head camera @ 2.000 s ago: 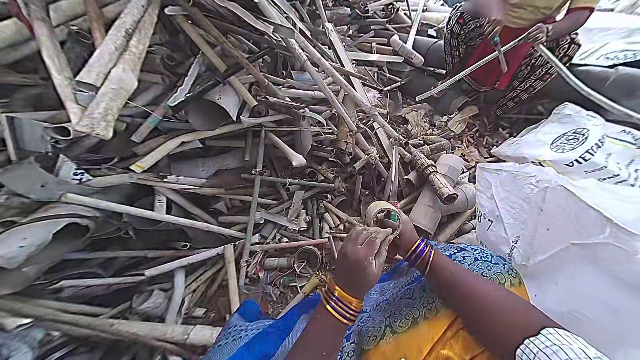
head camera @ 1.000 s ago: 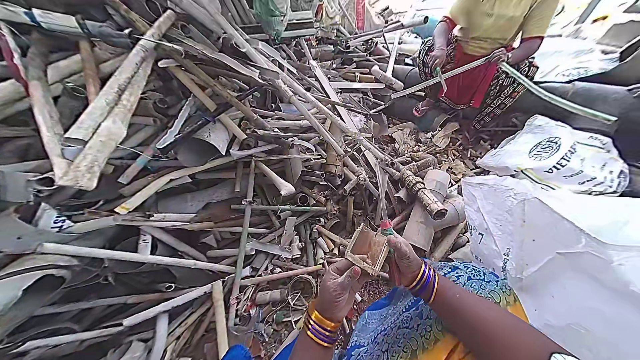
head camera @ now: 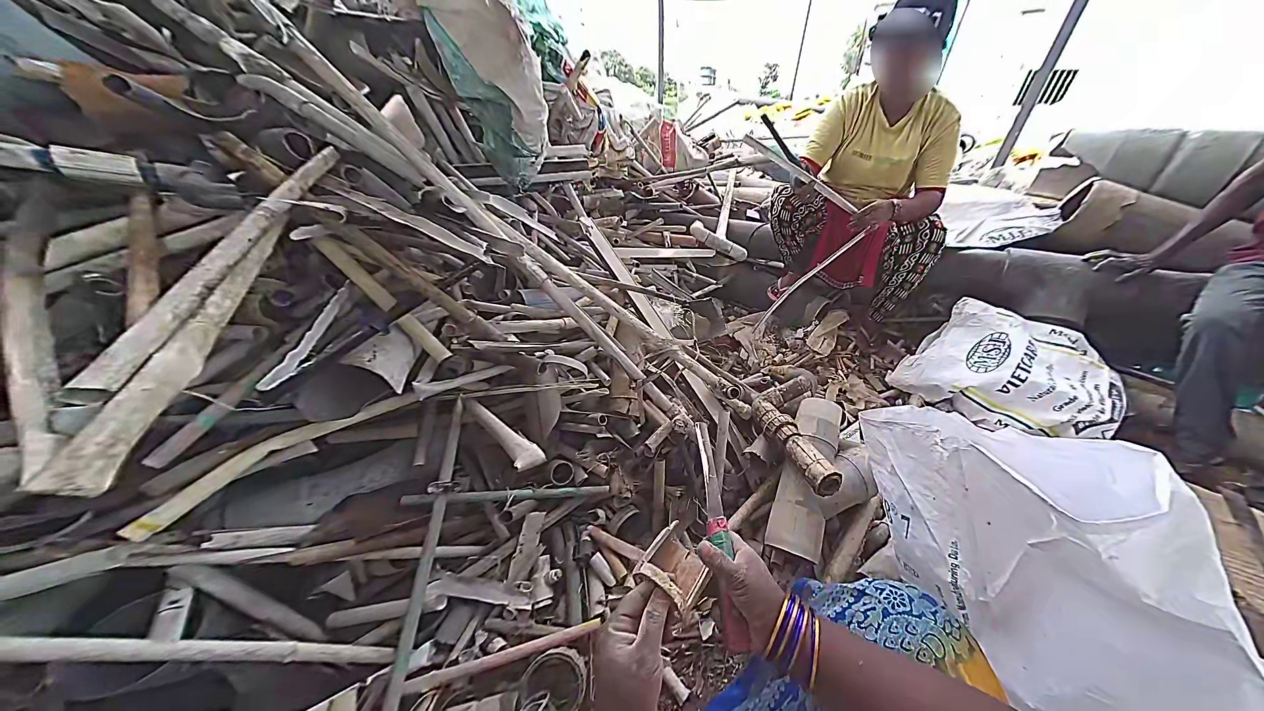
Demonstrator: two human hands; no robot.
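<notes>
Low in the head view, my left hand (head camera: 632, 637) pinches a short, broken piece of pipe (head camera: 675, 571) with a rough, crusted edge. Close beside it on the right, my right hand (head camera: 746, 591) is closed around the red and green handle (head camera: 719, 538) of a tool. A long, narrow metal blade (head camera: 707, 474) seems to rise from that handle, pointing away from me. Purple and gold bangles circle my right wrist. The pipe piece lies between the two hands, its open side turned to the right. Whether the tool touches it cannot be told.
A large heap of old plastic pipes (head camera: 296, 395) fills the left and middle. White woven sacks (head camera: 1066, 533) lie to the right, below large grey pipes (head camera: 1047, 296). A co-worker in a yellow shirt (head camera: 874, 143) sits ahead, holding strips. Another person's arm and leg show at the right edge.
The pipe piece, a round ring two seconds ago, now shows a broken, open side. The view has tilted up, bringing the co-worker's upper body into sight.
</notes>
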